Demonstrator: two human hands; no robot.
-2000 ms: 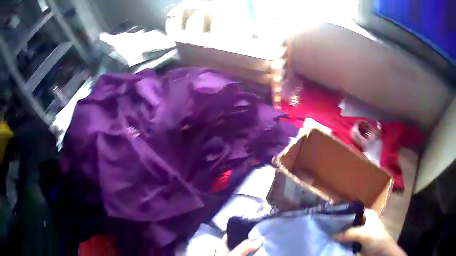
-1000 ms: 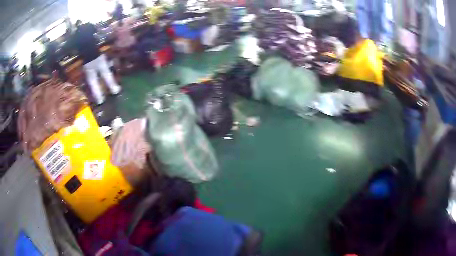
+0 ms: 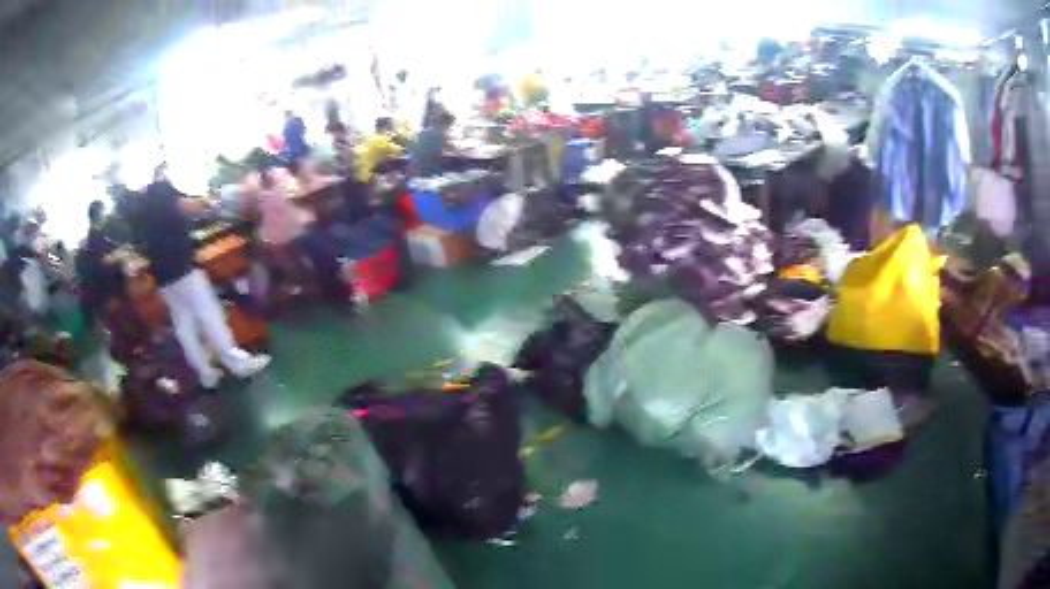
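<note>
Neither of my hands is in the picture. Nearest in front of me, at the bottom left, are a large pale green sack [image 3: 345, 506], partly dark and blurred, and a yellow box or bin [image 3: 104, 535] with white labels and a brown bundle [image 3: 46, 426] on top. A dark bag [image 3: 455, 460] stands on the green floor beyond the sack. The cut pieces and the cardboard box do not show in the current view.
A pale green sack [image 3: 685, 374] sits mid-floor, with white plastic [image 3: 800, 428] beside it. Behind are a heap of purplish-white cloth [image 3: 691, 236] and a yellow bag [image 3: 887, 293]. A person in white trousers [image 3: 198, 311] stands at left. Blue striped garments [image 3: 918, 144] hang at right.
The view has swung from the worktable with purple cloth and box to the workshop floor. Both hands and the dark and pale pieces have left view. The floor items have shifted down in the picture.
</note>
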